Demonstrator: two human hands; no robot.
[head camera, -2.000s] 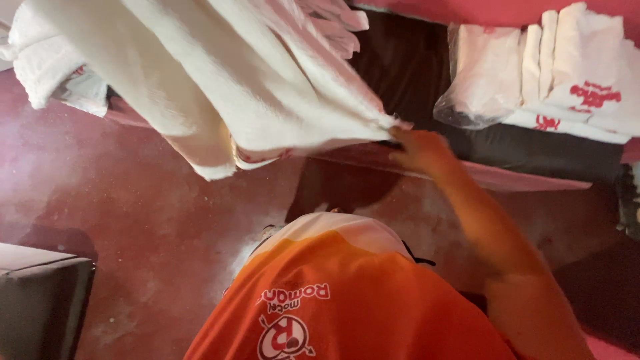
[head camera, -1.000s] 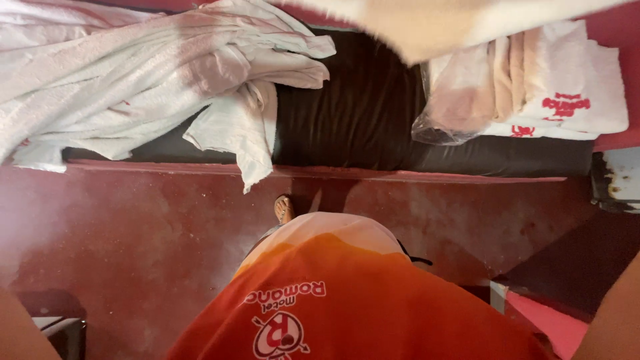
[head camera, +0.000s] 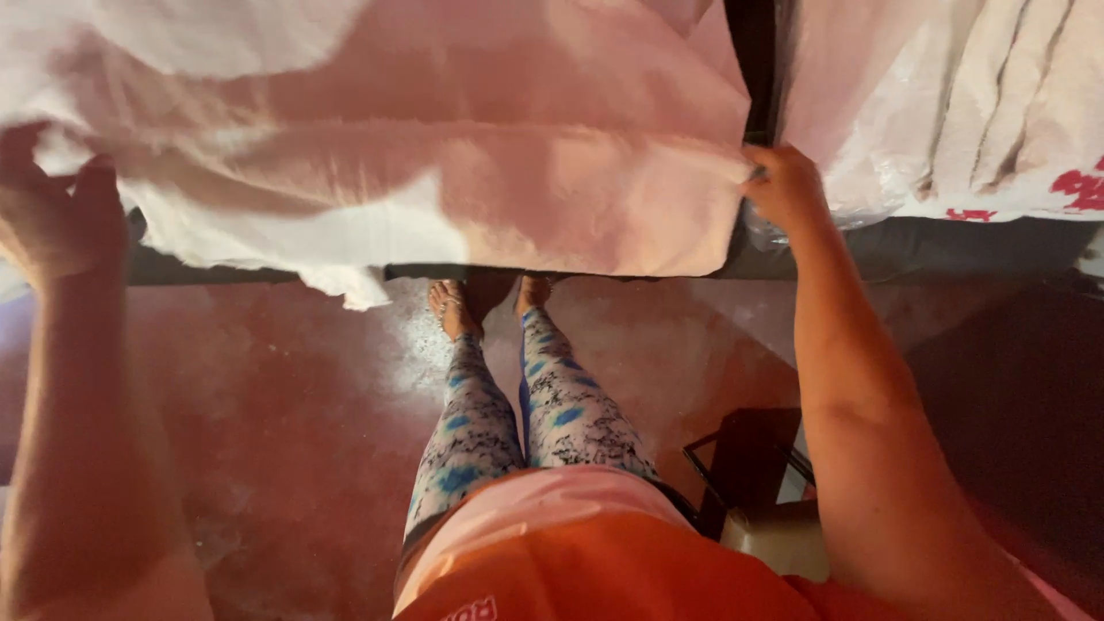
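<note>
A white cloth, apparently a towel (head camera: 552, 181), lies spread across the upper middle, doubled over along a crease, over a dark padded surface (head camera: 914, 250). My right hand (head camera: 783, 183) pinches its right edge between thumb and fingers. At the far left, my left hand (head camera: 60, 203) is at the cloth's left side, fingers curved and somewhat blurred; whether it grips the cloth cannot be told. A ragged white cloth end (head camera: 349, 285) hangs past the front edge below the spread cloth.
Folded white towels with red print (head camera: 992, 112), partly in clear plastic, lie to the right on the same surface. My feet stand on the reddish floor (head camera: 285, 414) against the surface's front. A light-coloured seat or box with dark metal bars (head camera: 776, 535) is low at the right.
The cloth, held up on a slant two seconds ago, is now spread low between my hands, over the place where crumpled cloths lay one second ago. Both hands have come back into view.
</note>
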